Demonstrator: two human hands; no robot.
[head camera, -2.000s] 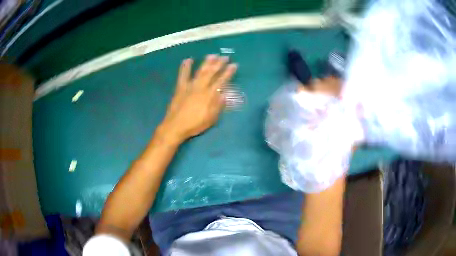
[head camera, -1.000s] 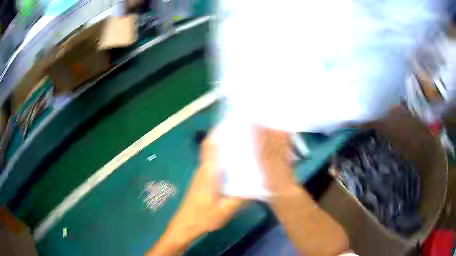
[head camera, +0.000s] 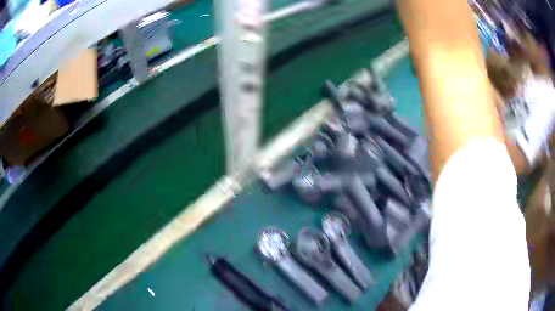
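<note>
A heap of grey housings (head camera: 365, 194) lies on the green bench, some over its pale edge strip. Three housings (head camera: 301, 276) lie side by side in front of the heap, round heads up in the picture and handles pointing down right. The black electric screwdriver (head camera: 240, 284) lies left of them, its bit end up left and its rear cut off by the lower edge. A bare forearm with a white sleeve rises along the right side. Its hand is beyond the top edge. My other hand is out of the picture.
The pale edge strip (head camera: 152, 255) crosses the green surface diagonally. A blurred pale upright post (head camera: 243, 91) stands at the strip. Cardboard boxes (head camera: 33, 136) and a boxy white-and-grey device (head camera: 149, 45) are at the far left. Blurred brown and white things lie beyond the forearm.
The view has swung right. The clear plastic bag and both hands have left the picture. The heap of housings, the three separate ones and the screwdriver now show.
</note>
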